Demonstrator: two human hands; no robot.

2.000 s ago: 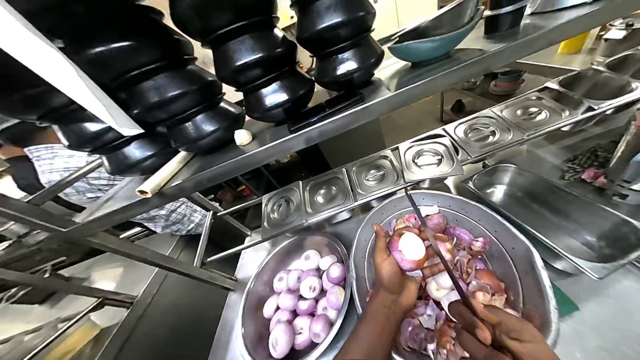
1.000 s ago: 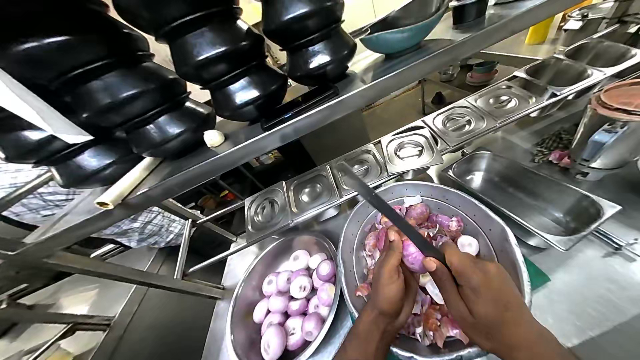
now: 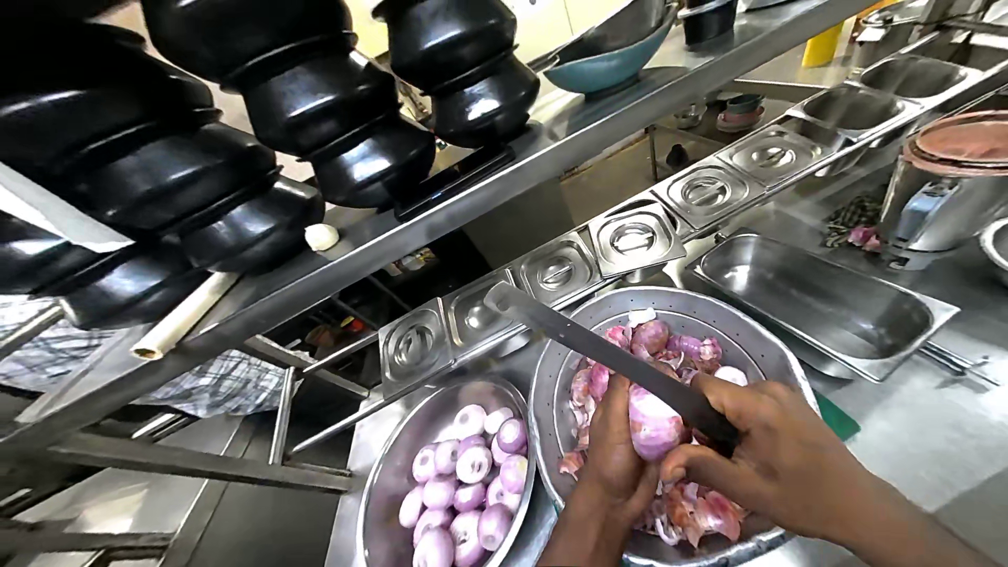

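A partly peeled red onion (image 3: pixel 655 424) rests in my left hand (image 3: pixel 613 457), fingers wrapped around its side. My right hand (image 3: pixel 756 449) grips a long dark-bladed knife (image 3: pixel 610 354), its blade lying across the top of the onion and its squared tip pointing up and left; my right thumb touches the onion. Both hands are over a perforated metal colander (image 3: pixel 787 358) holding unpeeled onions and loose onion skins (image 3: pixel 701 512). Left of it, a steel bowl (image 3: pixel 376 480) contains several peeled onions (image 3: pixel 470 465).
Lidded steel containers (image 3: pixel 555 272) run in a row behind the colander. To the right lie an empty steel tray (image 3: pixel 819 295), a lidded steel pot (image 3: pixel 953 189) and a green board (image 3: pixel 836 417). A metal shelf (image 3: pixel 472 197) above carries stacked black pots (image 3: pixel 315 102) and a blue bowl (image 3: pixel 610 67).
Two seconds ago the onion in my left hand showed a white face; now a purple one shows. The knife, earlier slanting down to the right, has swung so that its blade crosses the onion.
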